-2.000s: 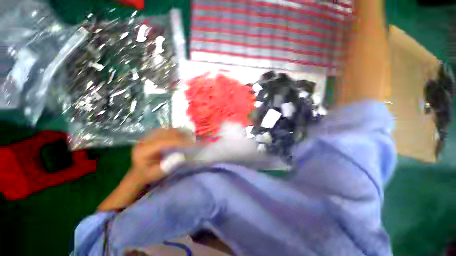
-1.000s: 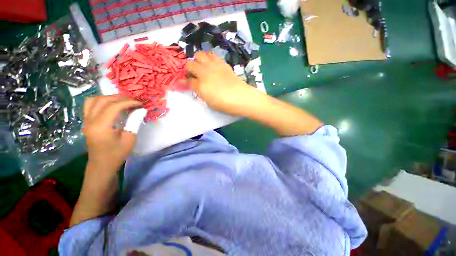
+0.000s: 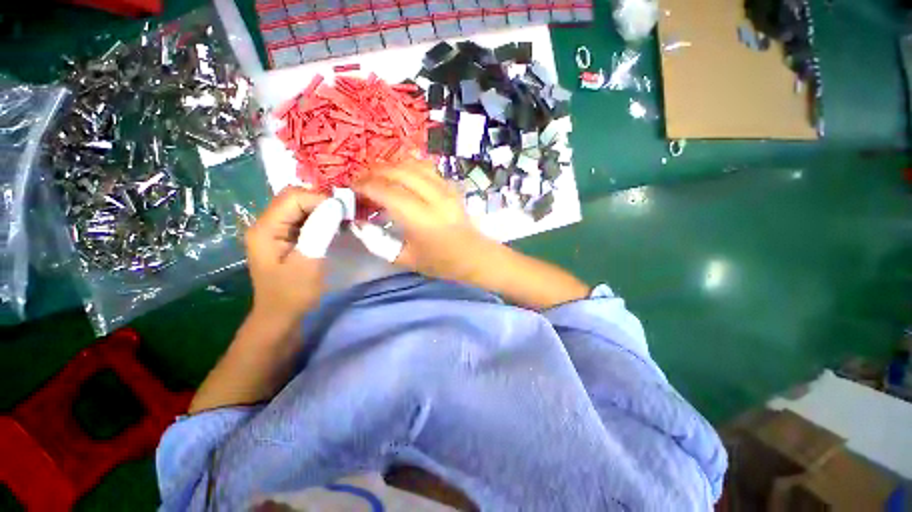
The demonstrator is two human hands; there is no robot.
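Note:
My left hand point(image 3: 285, 245) and my right hand point(image 3: 425, 215) meet at the front edge of the pile of red strips point(image 3: 355, 125), with white coverings on both thumbs. A small pale piece shows at the left thumb and fingertips; what it is cannot be told. Something small and reddish shows between the hands, too small to name. The red strips lie on a white board point(image 3: 552, 222). A pile of small dark and pale square plates point(image 3: 495, 105) lies right of them. Shiny metal clips point(image 3: 125, 205) lie heaped on a clear plastic bag point(image 3: 165, 287) at left.
A tray of grey squares with red lines point(image 3: 400, 25) lies behind the piles. A cardboard sheet point(image 3: 725, 90) with dark parts point(image 3: 785, 30) is at the upper right, near a small pale ring point(image 3: 583, 57) and clear scraps point(image 3: 625, 72). A red stool point(image 3: 70, 430) is lower left, cardboard boxes point(image 3: 800, 450) lower right.
My hands have come together in front of the red strips; a second ago they were apart, the right at the red pile's right edge. The view has shifted, so the bench things appear further right.

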